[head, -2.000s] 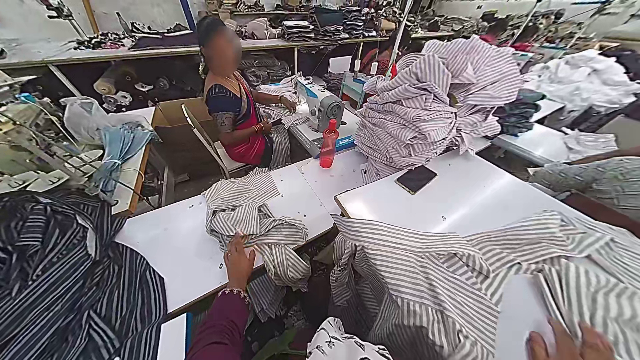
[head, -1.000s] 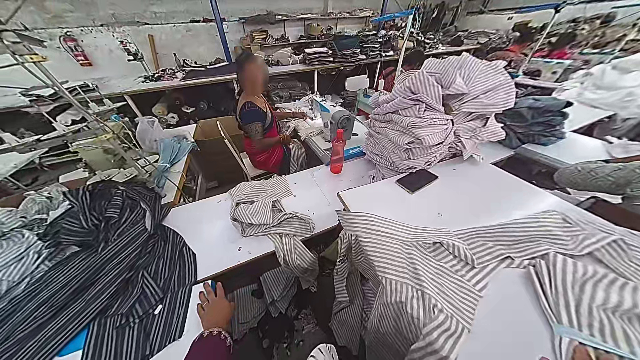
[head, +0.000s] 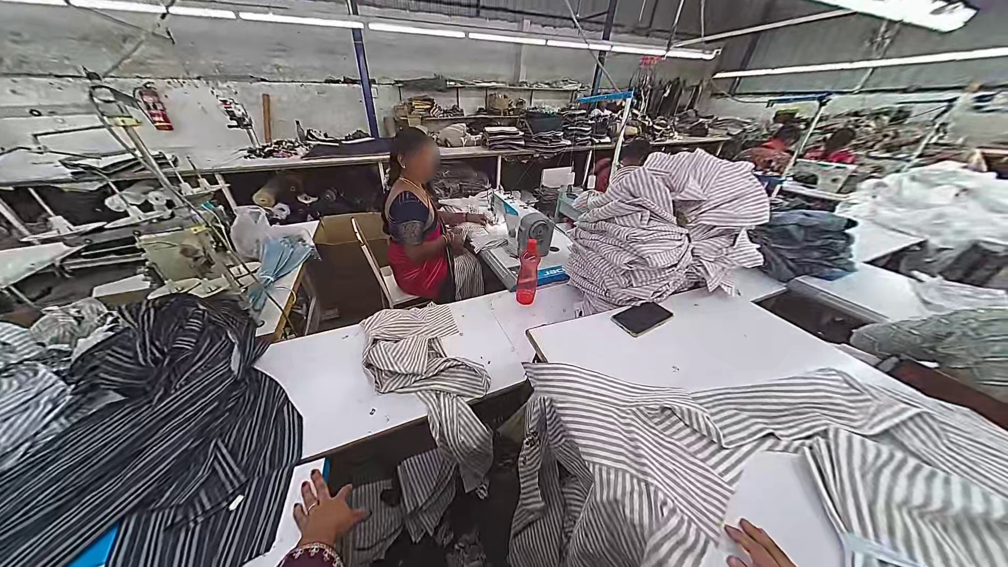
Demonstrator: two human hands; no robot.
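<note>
My left hand, fingers spread and holding nothing, is at the edge of a white table beside dark striped fabric. At the bottom right, partly cut off by the frame, my right hand lies at the white tabletop by the edge of grey-and-white striped fabric; whether it grips the cloth cannot be told. That fabric spreads over the right table and hangs down its side. A smaller striped piece lies crumpled on the middle table, one end hanging over the edge.
A black phone lies near a red bottle and a tall heap of striped cloth. Across the table a person sits at a sewing machine. A gap between the tables holds hanging cloth. Another person's arm is at far right.
My left hand has left the crumpled striped piece, where it was two seconds ago, and moved left to the table edge. The view has tilted up.
</note>
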